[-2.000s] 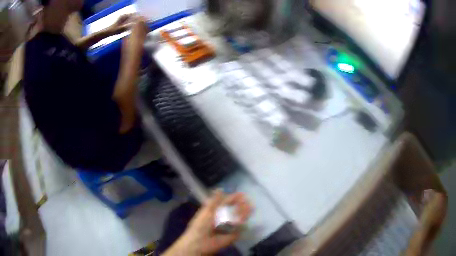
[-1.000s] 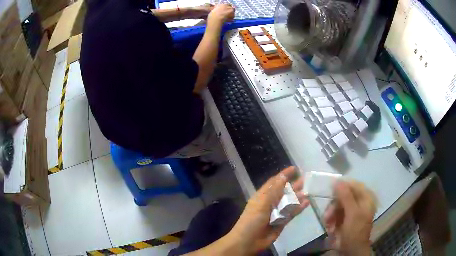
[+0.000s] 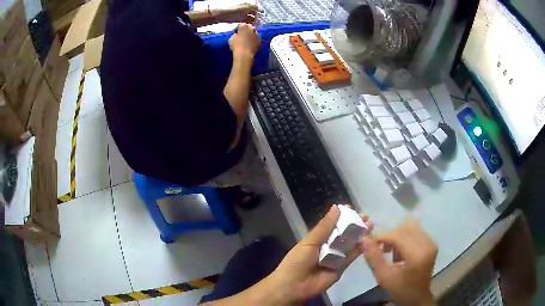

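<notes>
My left hand (image 3: pixel 311 260) is low in the middle of the view, palm up, holding several white plastic housings (image 3: pixel 348 226) in a short stack. My right hand (image 3: pixel 406 257) is just to its right, slightly blurred, with its fingertips near the held housings. A small white patch shows between its fingers; I cannot tell whether it grips a piece. Stepped rows of stacked white housings (image 3: pixel 391 136) stand on the white desk (image 3: pixel 382 212) beyond my hands.
A coworker (image 3: pixel 170 95) sits on a blue stool (image 3: pixel 185 206) at left. The keyboard (image 3: pixel 293 143), perforated plate (image 3: pixel 320 104), orange jig (image 3: pixel 325 73), and duct (image 3: pixel 382 27) lie ahead. The mouse (image 3: pixel 447 142), control panel (image 3: pixel 487 146), monitor (image 3: pixel 514 72) and carton (image 3: pixel 508 260) are at right.
The view has steadied. The white housing at my right fingers a second ago is no longer seen there, and my left hand's stack looks fuller. The coworker's near hand has moved back.
</notes>
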